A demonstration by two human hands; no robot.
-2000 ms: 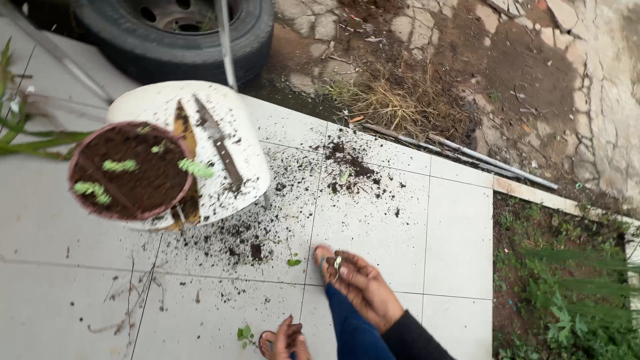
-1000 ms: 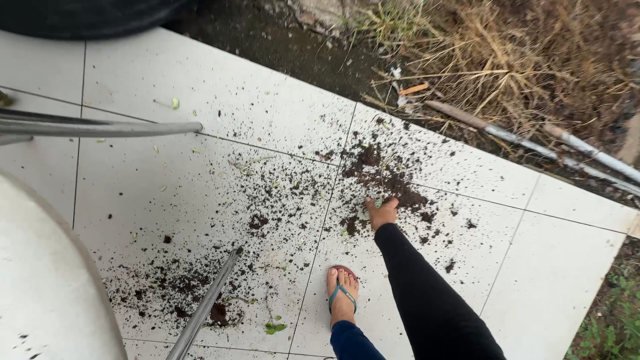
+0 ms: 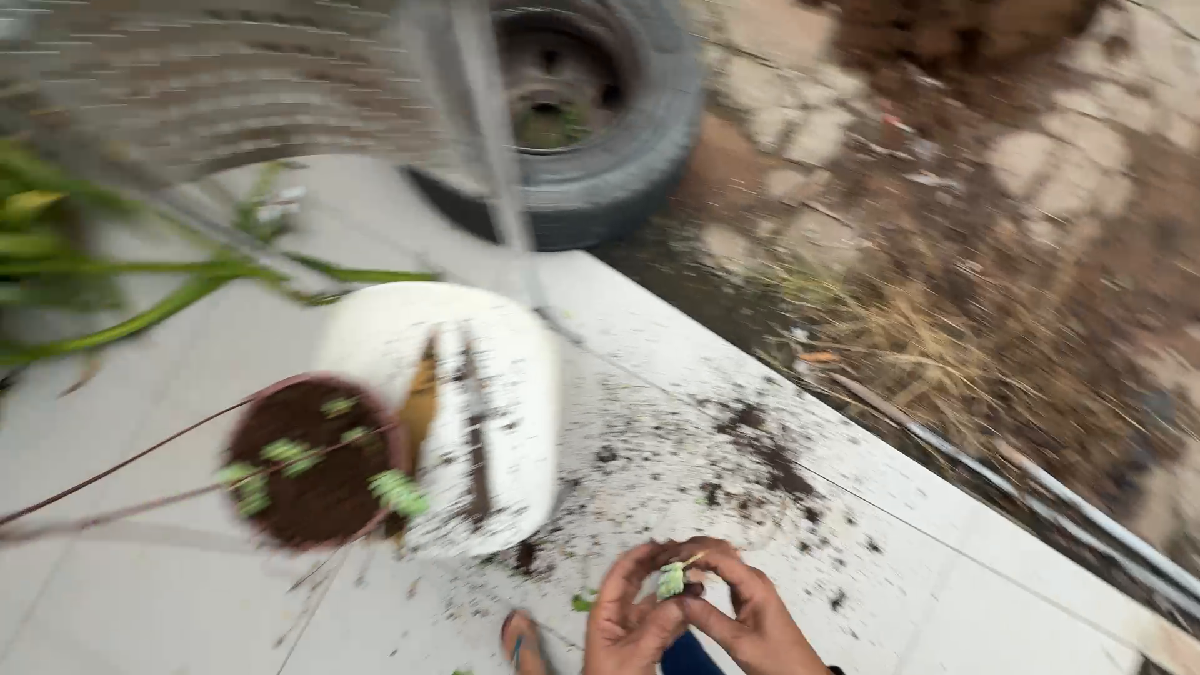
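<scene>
Both hands meet at the bottom centre of the head view. My left hand [image 3: 634, 614] and my right hand [image 3: 745, 600] hold a small green plant cutting [image 3: 671, 581] between their fingertips. Up and to the left, a round pot [image 3: 398, 427] full of dark soil [image 3: 323, 502] has several small green sprigs [image 3: 292, 457] on it. The pot stands at the edge of a white stool seat [image 3: 525, 375]. Across the seat lie a soil-covered knife [image 3: 476, 431] and a yellow-brown leaf [image 3: 420, 398], with loose soil around them.
Soil [image 3: 773, 455] is scattered over the white floor tiles [image 3: 966, 581]. A car tyre [image 3: 609, 197] lies behind the stool. Long green leaves [image 3: 141, 323] reach in from the left. Metal pipes [image 3: 1059, 516] and dry grass [image 3: 919, 356] border the tiles. A foot in a sandal [image 3: 523, 642] is below.
One hand was down at the soil on the tiles a second ago; now both hands are together around the cutting. The view has swung back over the pot and stool.
</scene>
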